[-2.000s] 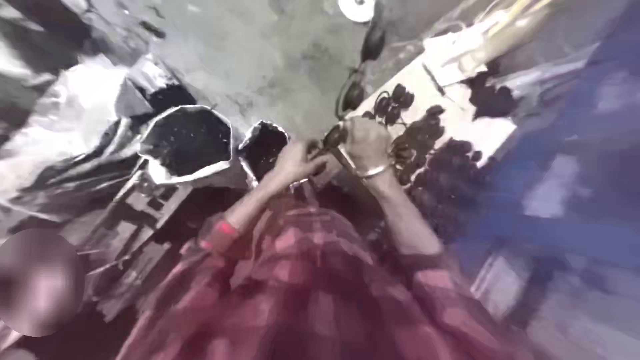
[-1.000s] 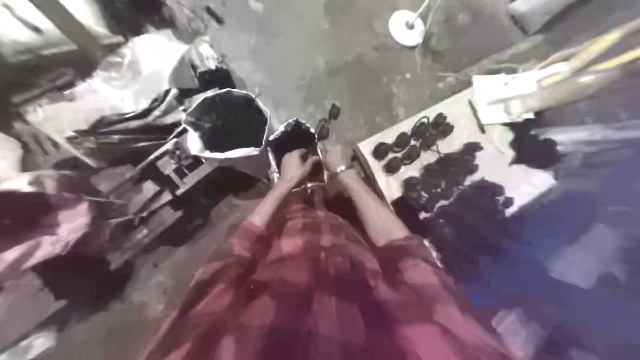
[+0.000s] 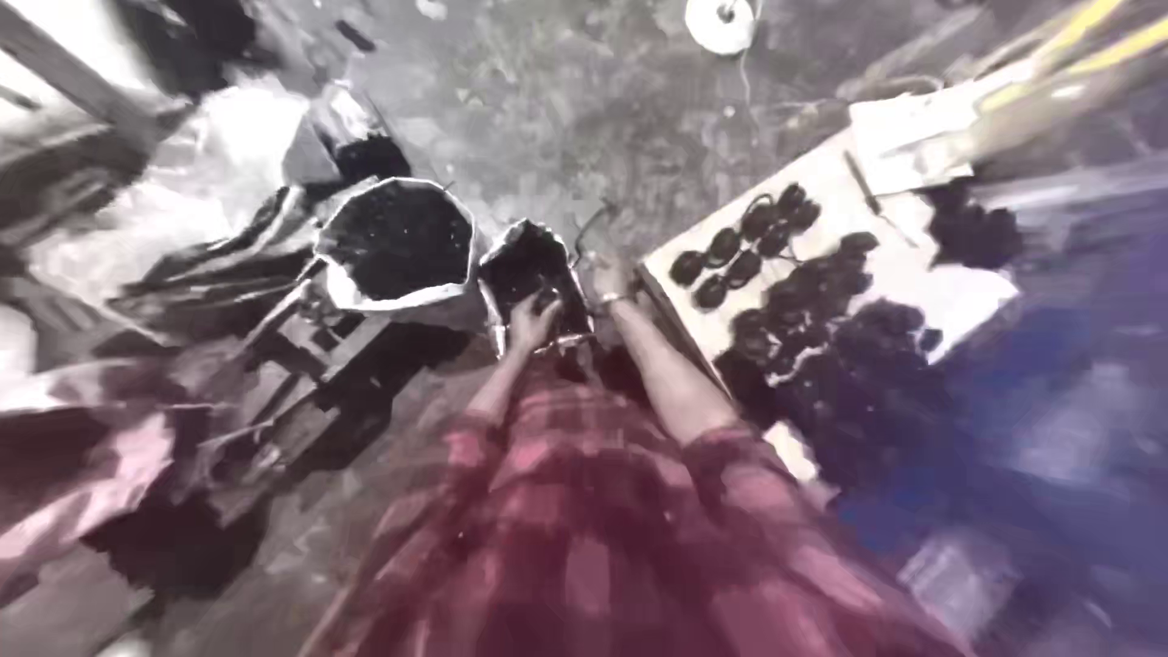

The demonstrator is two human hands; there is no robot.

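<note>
My left hand [image 3: 532, 319] is over the near part of a small open container [image 3: 523, 258] with dark contents, its fingers curled by something small and dark. To the right of that container is my right hand [image 3: 610, 272], blurred, beside a thin dark curved piece [image 3: 593, 224]; whether it grips this piece does not show. Several dark round parts [image 3: 724, 246] lie in rows on a pale board [image 3: 680, 287] at the right, next to a large heap of similar dark pieces [image 3: 803, 310].
A larger white-rimmed container [image 3: 401, 297] with dark contents stands to the left. A white disc-shaped object [image 3: 719, 23] lies on the floor at the top. White sheets [image 3: 912, 137] rest on the board's far end. Someone's pink clothing [image 3: 119, 474] shows at the left edge.
My hands, close together two seconds ago, are now apart. The left one has moved over the small container. The dark looped piece near my right hand has changed position. The view has shifted.
</note>
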